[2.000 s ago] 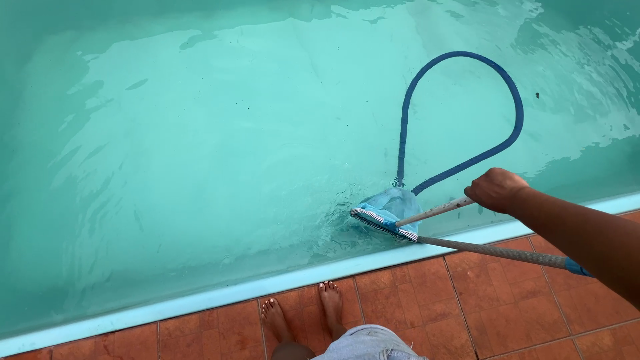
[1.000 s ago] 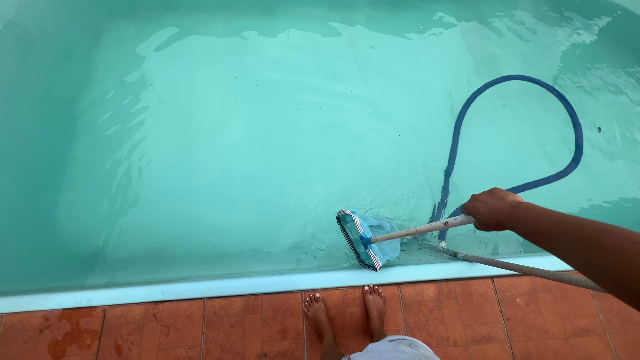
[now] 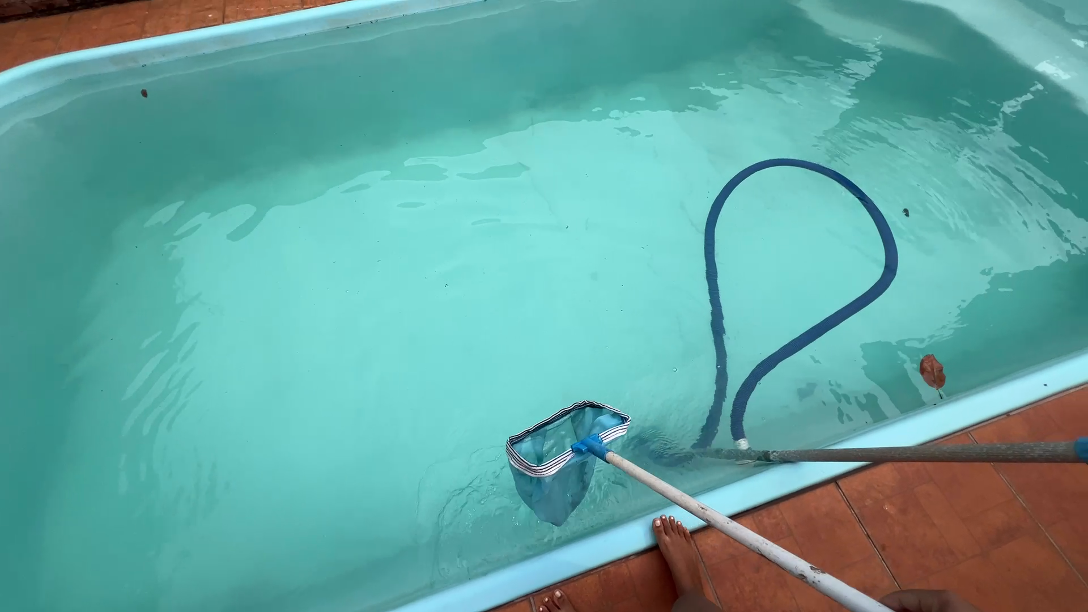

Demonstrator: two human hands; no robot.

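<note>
A leaf skimmer net (image 3: 557, 484) with a blue mesh bag and a striped rim hangs at the near side of the pool, its bag low at the water. Its worn white pole (image 3: 722, 518) slants down to the bottom right. There my right hand (image 3: 928, 601), mostly cut off by the frame edge, grips the pole. My left hand is out of view. To the right of the net, a dark blue hose (image 3: 888, 255) loops in the water. A second, greyish pole (image 3: 935, 453) lies across the pool rim near the hose end.
The light blue pool rim (image 3: 595, 552) runs along red-brown tiles (image 3: 918, 518). My bare foot (image 3: 677, 552) touches the rim, with toes of the other foot (image 3: 557, 602) beside it. A brown leaf (image 3: 932, 371) is in the water near the rim; small dark debris (image 3: 144, 93) shows far left.
The skimmer has moved away from the hose and second pole, and its bag now hangs down. My right hand has dropped to the bottom edge of view. The view has turned and shows the far rim.
</note>
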